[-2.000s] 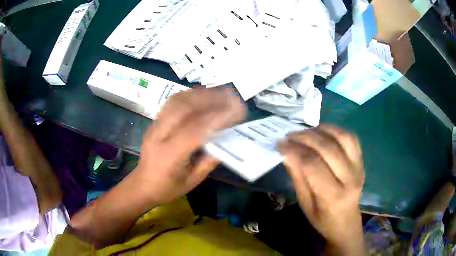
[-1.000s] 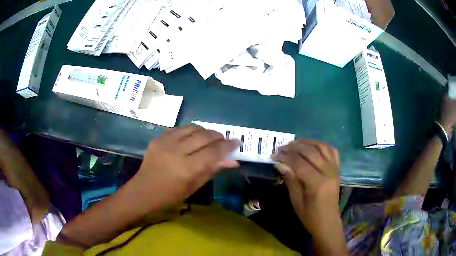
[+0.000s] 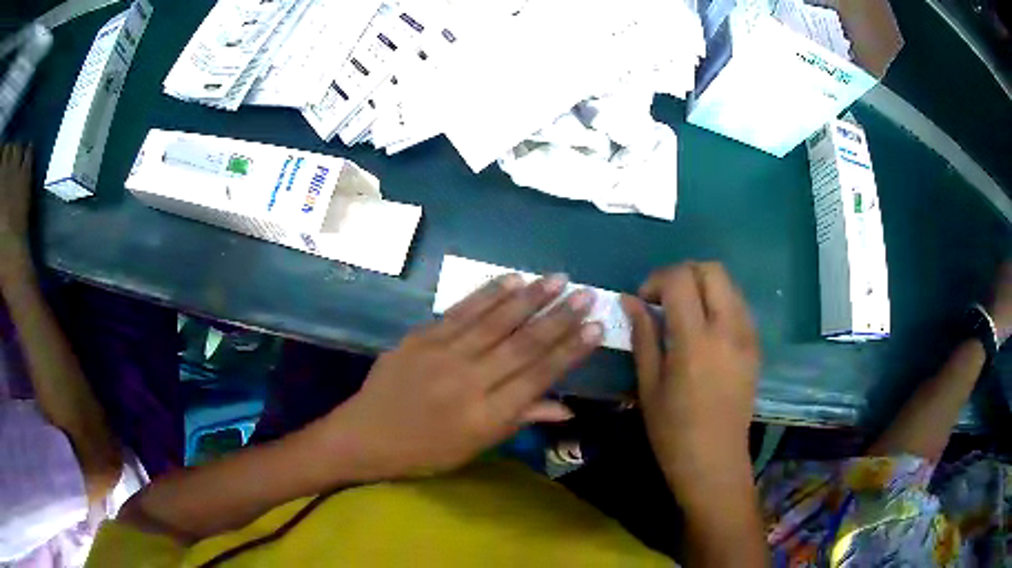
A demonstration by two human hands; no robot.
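Note:
A folded leaflet (image 3: 458, 280), a narrow white strip, lies on the dark green tabletop near its front edge. My left hand (image 3: 472, 366) lies flat over its middle with fingers extended, pressing it down. My right hand (image 3: 694, 344) is at the strip's right end with bent fingers; whether the fingertips pinch the paper is hidden. A white carton (image 3: 250, 194) with blue lettering and a green mark lies to the left, its open end and end flap facing right.
A leaflet pile (image 3: 488, 78) spreads at the back, with crumpled paper (image 3: 605, 155) at its right. A light-blue and white box (image 3: 777, 83) stands behind right. Other cartons lie left (image 3: 98, 100) and right (image 3: 849, 233). Neighbours' arms show at both sides.
The leaflet went from being held up to lying as a strip on the table. My left hand has since spread flat over it. A carton and a neighbour's arm have appeared at right.

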